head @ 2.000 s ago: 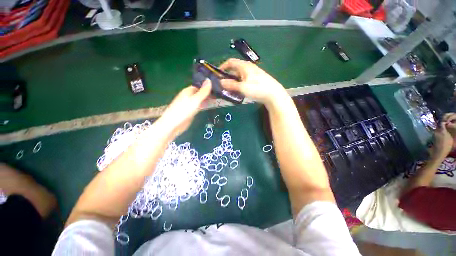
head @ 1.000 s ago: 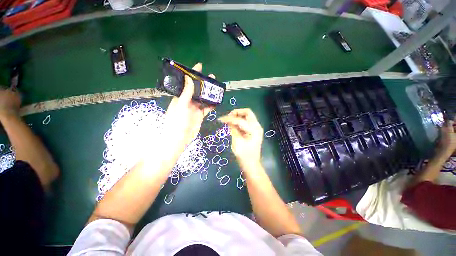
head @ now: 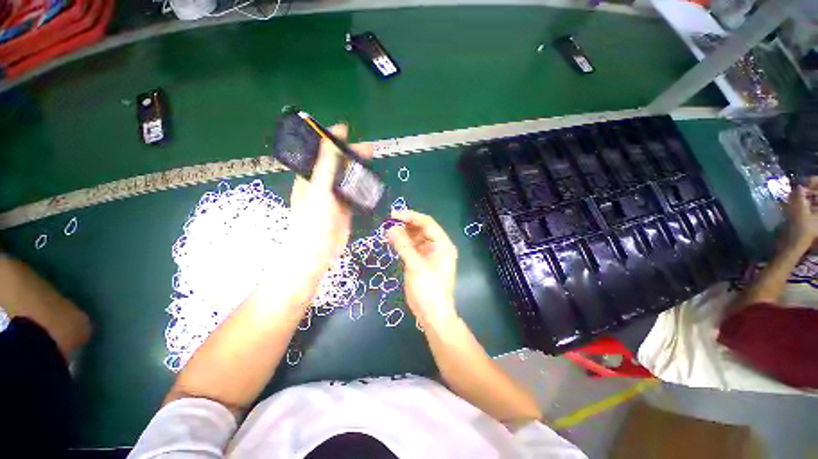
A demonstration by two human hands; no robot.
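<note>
My left hand [head: 320, 202] holds a black handheld unit [head: 300, 148] above the pale strip. The unit is tilted, with a white label and a thin yellow-orange line along its side. My right hand [head: 422, 255] is just right of and below the unit's lower end, thumb and forefinger pinched together. A thin white ring shows at its fingertips; I cannot tell whether it is gripped or lies behind them. A big heap of white rings [head: 224, 260] lies left of and partly under my left forearm, with loose rings spreading toward my right hand.
Black blister trays [head: 574, 278] are stacked to the right. Black units [head: 152, 116] lie spaced apart on the green belt [head: 269, 81] beyond the pale marked strip [head: 152, 186]. A neighbour's arm [head: 36, 305] is at the left and another person's arm [head: 778, 260] at the right.
The units on the belt have shifted left. My left hand took the black unit alone as my right hand released it and came down to the rings. The held unit is now tilted more steeply.
</note>
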